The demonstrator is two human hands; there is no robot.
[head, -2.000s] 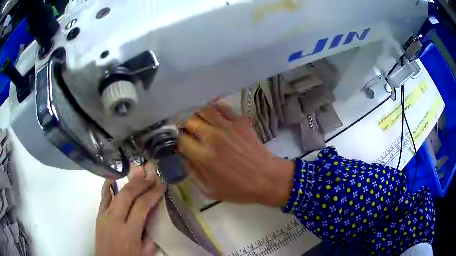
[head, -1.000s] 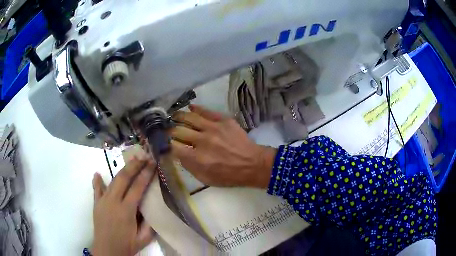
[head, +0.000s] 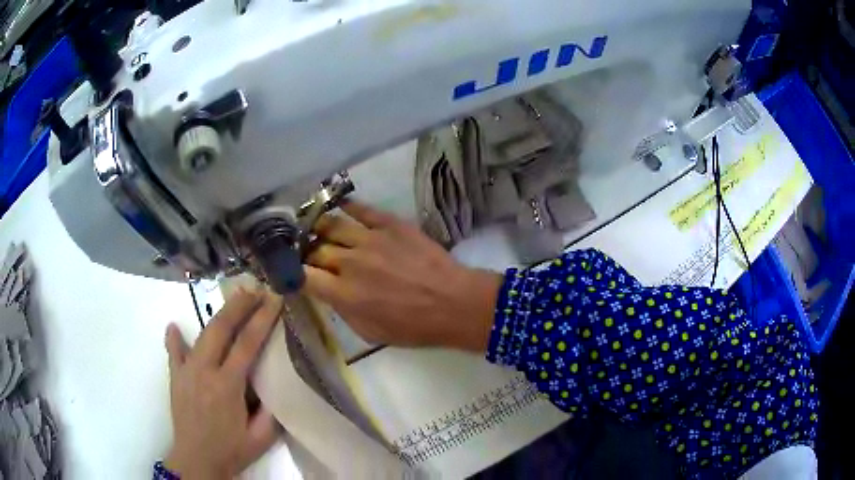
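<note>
A beige fabric strip (head: 305, 427) runs from the needle area down to the table's front edge. The zipper chain (head: 314, 370) lies along its right side, beside the yellow tape strip (head: 352, 380). My left hand (head: 217, 384) lies on the fabric strip with its fingertips pressing it just in front of the needle area. My right hand (head: 389, 281) is right of the black attachment (head: 283, 262), fingers bent near the foot; what its fingertips touch is hidden. The white sewing machine head (head: 347, 103) covers the needle.
Short zipper pieces (head: 511, 173) lie under the machine arm. Cut panels (head: 21, 356) are piled at the left. A blue bin (head: 830, 187) stands at the right, another at the upper left. A black cord (head: 718, 216) hangs at the right. A ruler scale (head: 469, 417) marks the front edge.
The machine has shifted left and slightly up in view, and the picture has tilted. Both hands remain at the needle area; the left hand has come away from the needle slightly along the strip.
</note>
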